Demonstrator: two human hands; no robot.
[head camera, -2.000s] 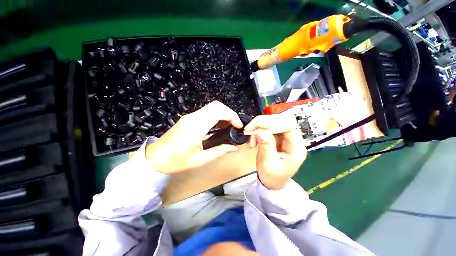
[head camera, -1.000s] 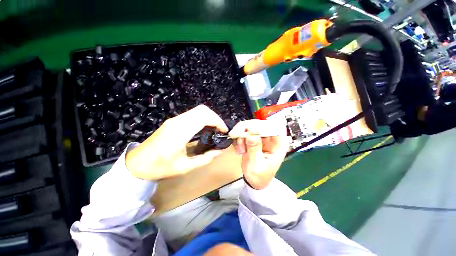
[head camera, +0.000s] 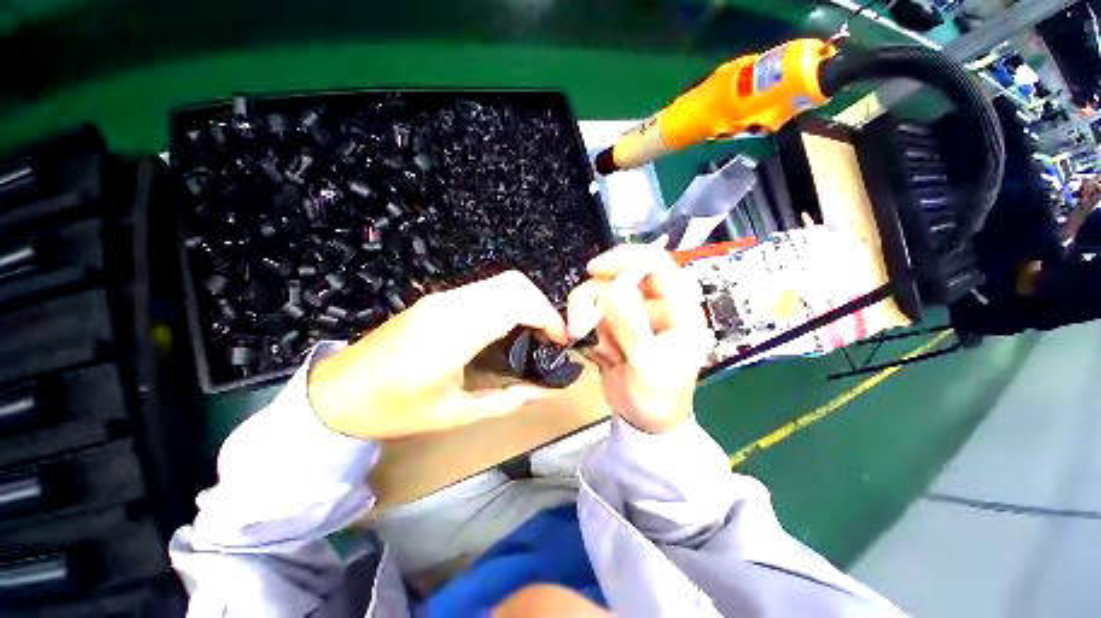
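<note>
My left hand (head camera: 429, 356) holds a black plastic housing (head camera: 549, 366) between thumb and fingers, its round open end turned to the right. My right hand (head camera: 646, 332) is close beside it, fingers bent around a thin pale stick (head camera: 581, 328) whose tip is at the housing's end. A small dark piece shows by the right fingertips; I cannot tell if it is held. Both hands are above the tan cardboard sheet (head camera: 495, 444).
A black parts tray (head camera: 193, 308) of loose black pieces lies behind my hands. An orange electric screwdriver (head camera: 724, 103) hangs at the right above a clear plastic bag (head camera: 712, 193). A red-and-white holder (head camera: 785, 290), an open carton (head camera: 842, 181) and tube trays (head camera: 73, 362) flank the bench.
The pale stick is now tilted more steeply, and my right hand's fingers have curled up around it. The housing has turned a little in my left hand. The view has shifted slightly.
</note>
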